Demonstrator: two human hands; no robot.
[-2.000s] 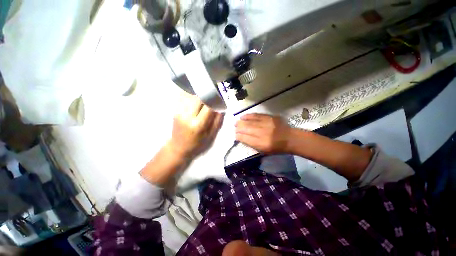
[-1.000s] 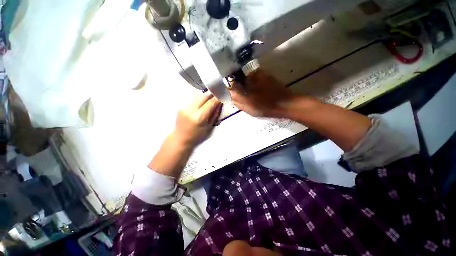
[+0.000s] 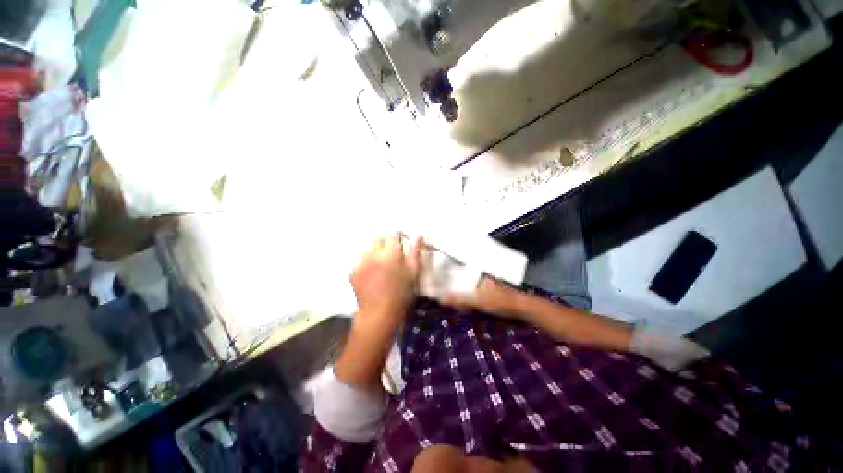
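Note:
A small white fabric piece [image 3: 502,260] is held near the front edge of the table, over the lap. My left hand [image 3: 383,274] has its fingers closed at the piece's left end. My right hand [image 3: 474,297] is at its lower edge, partly hidden by the cloth and blurred. The presser foot and needle area [image 3: 442,97] is above and behind the hands, with no hand at it. The sewing machine's white head [image 3: 393,46] is at the top. The cloth's left outline is washed out against the bright table.
Loose white panels [image 3: 171,102] lie left of the machine. Red-handled snips [image 3: 718,52] lie at the bed's right end. A black phone [image 3: 683,267] rests on a white board [image 3: 775,222] at right. A basket of dark cloth [image 3: 231,434] stands at lower left.
Both hands have moved from the needle area down toward the lap, and a white piece now shows between them. The view has shifted, bringing the phone and basket into sight.

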